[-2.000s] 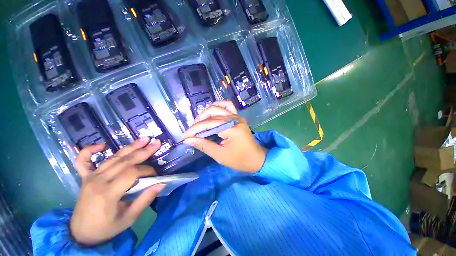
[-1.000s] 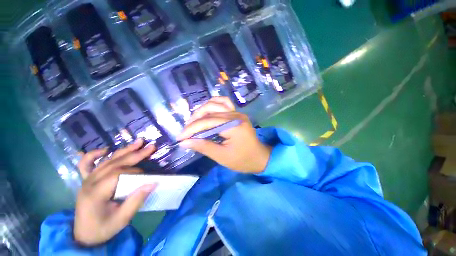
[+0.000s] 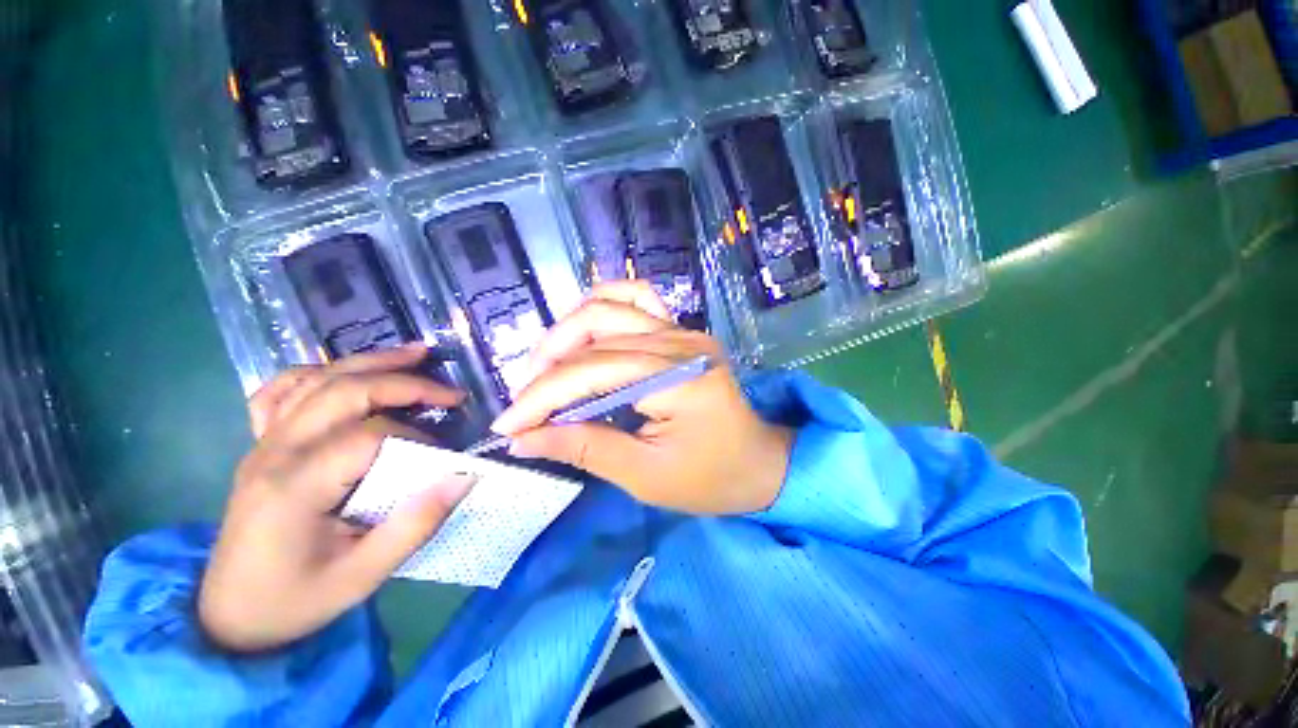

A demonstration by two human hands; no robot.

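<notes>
My left hand [image 3: 320, 498] holds a white label sheet [image 3: 463, 515] with rows of tiny dots, thumb on top, its fingers reaching over the near end of a black device [image 3: 350, 296]. My right hand [image 3: 648, 413] grips silver-grey tweezers [image 3: 626, 394] like a pen. Their tips are at the upper edge of the label sheet; whether they hold a sticker is too small to tell. Black handheld devices lie in the pockets of a clear blister tray [image 3: 548, 151] in two rows. My right fingers partly cover the lower end of another device [image 3: 487, 277].
A white oblong block [image 3: 1053, 57] lies on the green surface at the top right. A blue shelf with a cardboard box [image 3: 1236, 71] is at the far right. Layered clear plastic [image 3: 36, 469] is at the left edge. Yellow-black tape [image 3: 945, 377] marks the green floor.
The label sheet has tilted to face the camera, and the tweezer tips have moved from the devices to its upper edge. The tray appears further right in view.
</notes>
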